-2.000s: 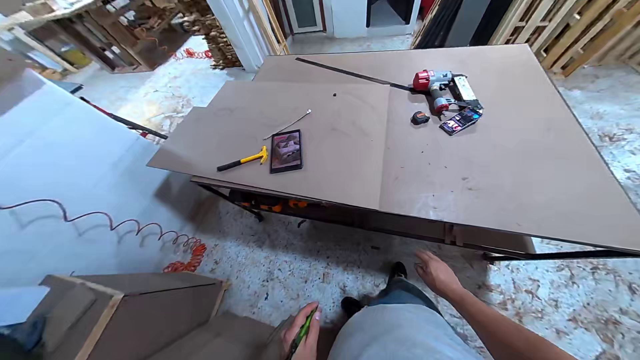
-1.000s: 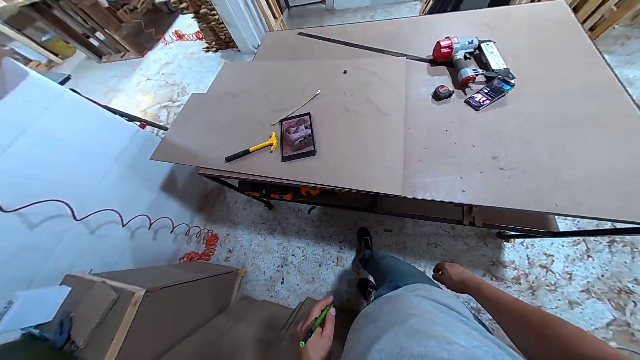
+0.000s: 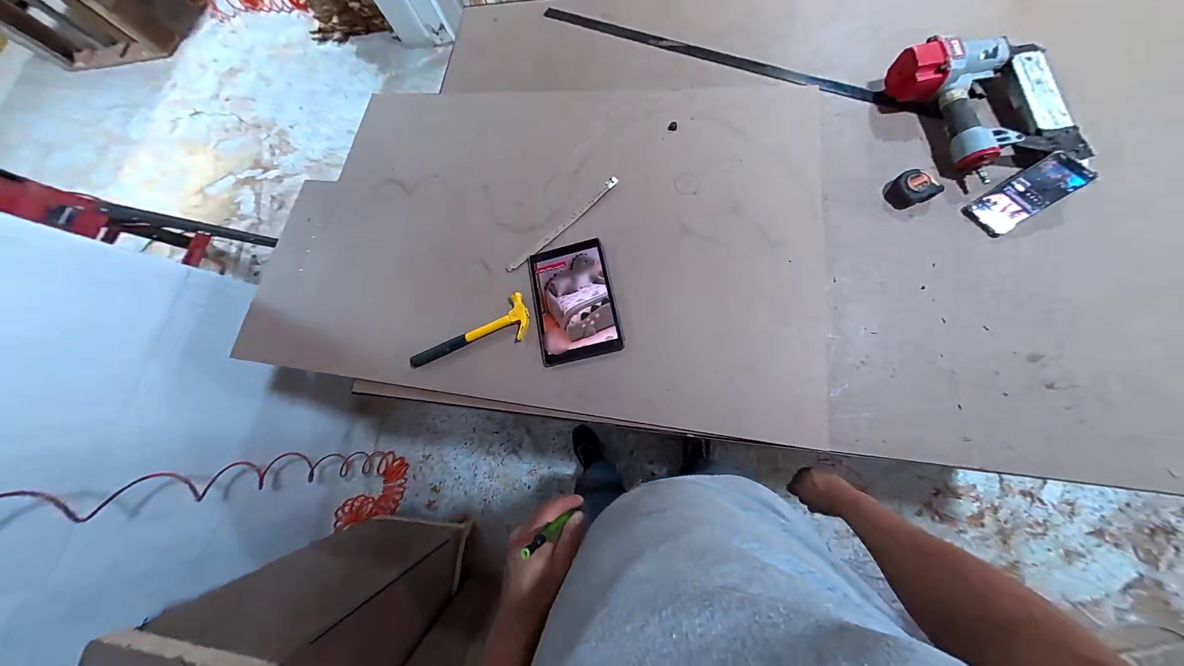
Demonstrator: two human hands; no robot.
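Note:
My left hand (image 3: 544, 546) is closed around a green marker (image 3: 551, 534), low beside my body. My right hand (image 3: 821, 490) hangs at the table's near edge, its fingers curled and partly hidden; nothing shows in it. On the brown board (image 3: 721, 351) lie a claw hammer (image 3: 472, 331) with yellow and black handle, a tablet (image 3: 578, 301) showing a picture of a small bed, and a thin pale strip (image 3: 562, 225). Farther right are a tape measure (image 3: 912, 189), a smartphone (image 3: 1029, 193) and a red and grey pneumatic nailer (image 3: 980, 102).
A long dark metal strip (image 3: 712, 57) lies across the far boards and reaches the nailer. A coiled red air hose (image 3: 379, 490) hangs or lies at the left. Below it stands a brown panel box (image 3: 314, 592). Board edges jut out at the table's left.
The view has moved closer to the table, whose near edge now lies nearer my body. The marker stays in my left hand. The tools on the boards have kept their places.

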